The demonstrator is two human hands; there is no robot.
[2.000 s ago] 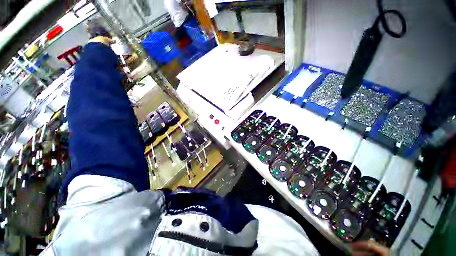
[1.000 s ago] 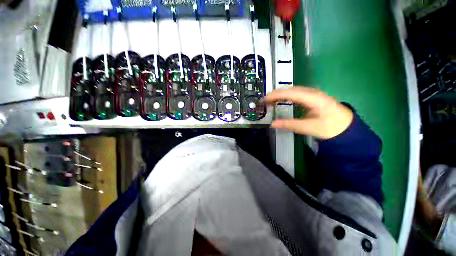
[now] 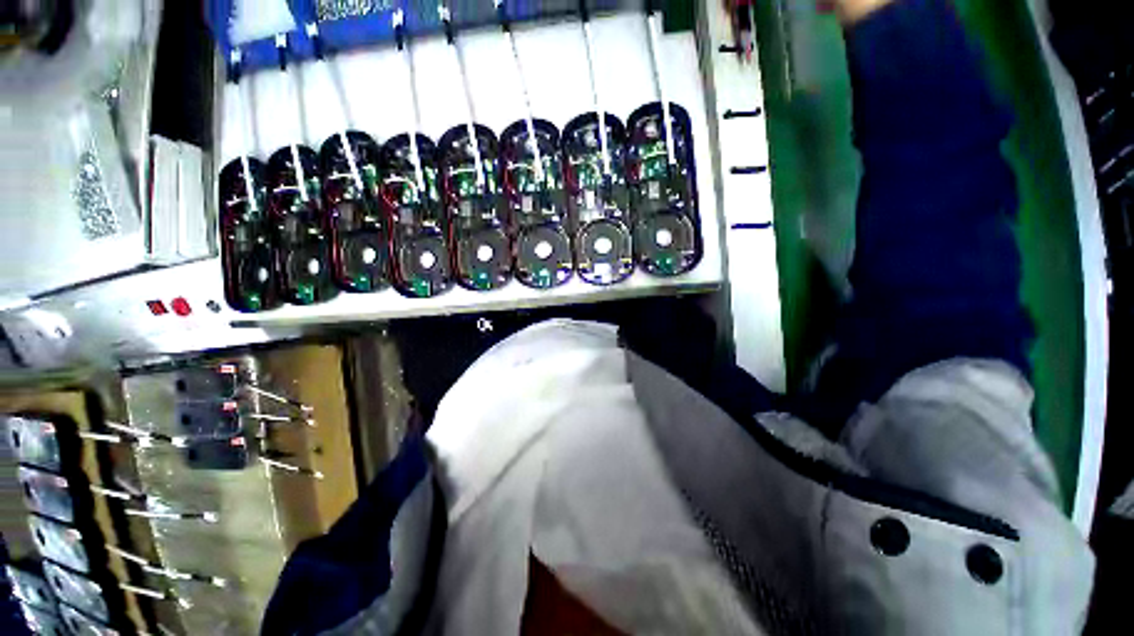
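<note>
Several open electronic units [image 3: 485,211] stand side by side in a row on the white bench. Each has a black rounded oblong shell, circuit board parts showing and a pale-centred disc at its near end. A thin white cable lead [image 3: 516,75] runs from each unit towards the back. My right hand [image 3: 858,8] is cut off by the top edge; only a little of it shows above the dark blue sleeve, and its fingers are hidden. My left hand is not in view; only the left sleeve shows at the lower left.
A blue bin tray [image 3: 361,22] lies behind the units. A green conveyor belt [image 3: 1051,249] runs along the right. A white machine box [image 3: 112,304] with red buttons is at the left. Below it, a wooden rack [image 3: 311,373] holds dark units with leads.
My right hand has moved from beside the rightmost unit up and away to the top edge, over the belt. The view has shifted slightly, showing more of the rack at the lower left.
</note>
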